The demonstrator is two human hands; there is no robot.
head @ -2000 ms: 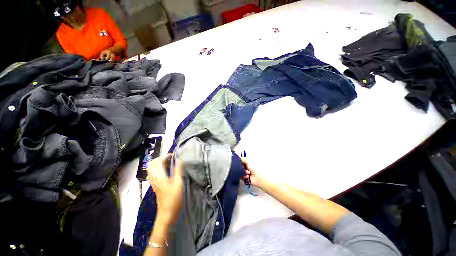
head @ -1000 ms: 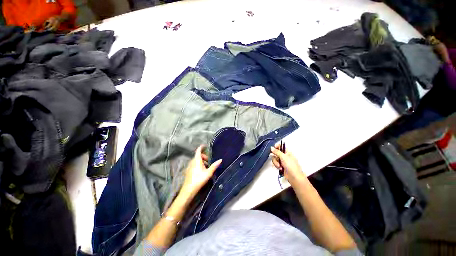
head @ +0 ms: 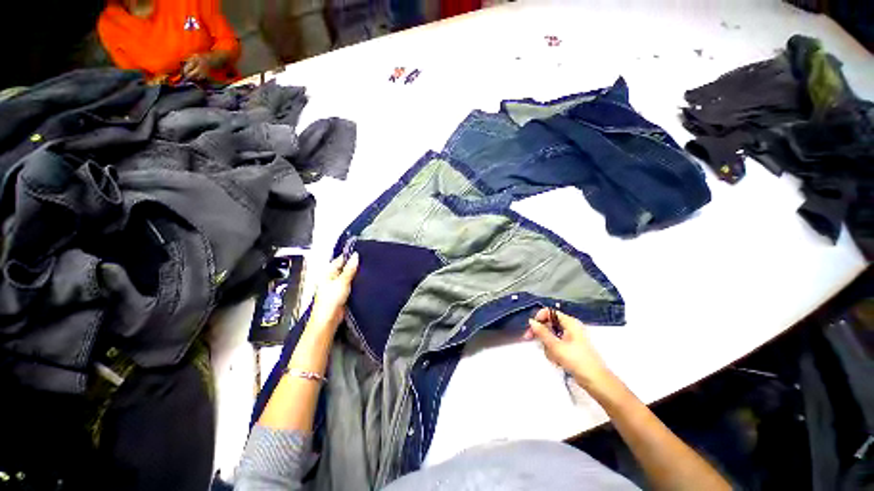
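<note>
A blue denim jacket (head: 460, 254) lies spread with its pale grey-green inside up and its dark blue button band along the near right side. A dark navy patch (head: 388, 288) shows on its left part. My left hand (head: 335, 288) holds the jacket at the patch's left edge, thumb on top. My right hand (head: 561, 340) is at the button band near the right corner, fingers closed around a small dark tool (head: 554, 321), mostly hidden. Whether the right fingers also pinch the band cannot be told.
Another blue denim garment (head: 594, 158) lies beyond the jacket. A heap of dark grey garments (head: 144, 211) is at left, with a black phone-like rectangle (head: 278, 299) beside it. More dark garments (head: 767, 115) lie far right. A person in orange (head: 172, 38) is at the far left.
The jacket's inside was folded over, then opened out; the small rounded navy piece is now hidden and a larger navy patch shows. My left hand has moved to that patch's left edge.
</note>
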